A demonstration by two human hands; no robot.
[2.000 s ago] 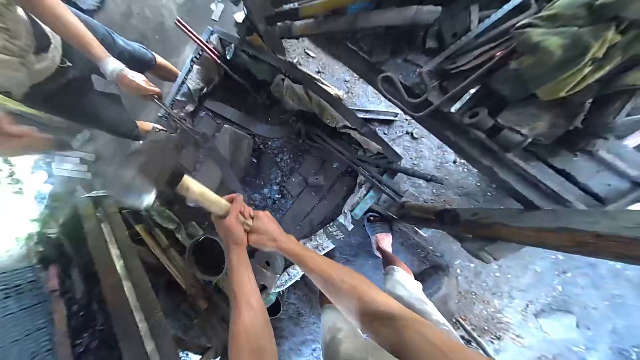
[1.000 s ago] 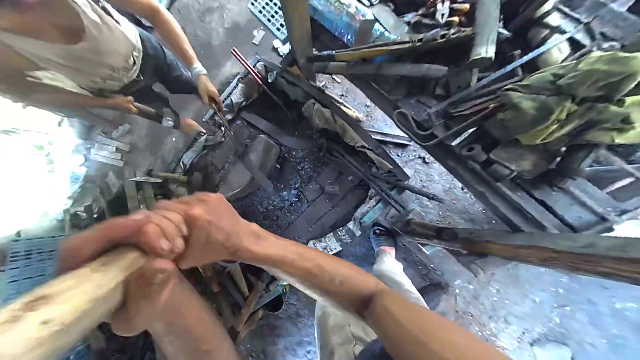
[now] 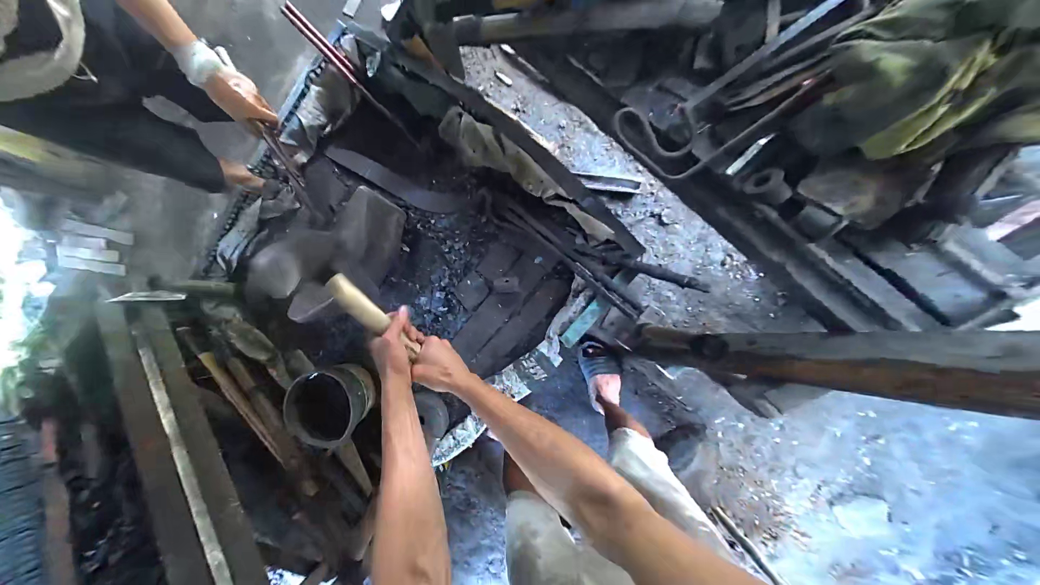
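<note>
Both my left hand (image 3: 395,345) and my right hand (image 3: 439,363) are closed around the pale wooden handle (image 3: 357,304) of a sledgehammer, close together near its end. The dark, blurred hammer head (image 3: 280,264) is at the handle's far end, over the work spot beside a blocky metal piece (image 3: 372,231); whether it touches anything cannot be told. Across from me a co-worker's hand (image 3: 236,93) with a pale wrist wrap holds dark metal tongs (image 3: 291,166) that point toward that spot. The tongs' tips and whatever they grip are hidden or blurred.
A round dark container (image 3: 329,406) stands left of my forearms, among long-handled tools. A coal bed (image 3: 435,260) with bricks lies beyond my hands. A thick wooden beam (image 3: 853,366) juts in from the right, near my sandalled foot (image 3: 600,370). Cluttered metal racks fill the upper right.
One second ago my hands were raised close to the camera at the lower left with the handle; they are now lower and farther out. The co-worker's tongs are still held at the work spot.
</note>
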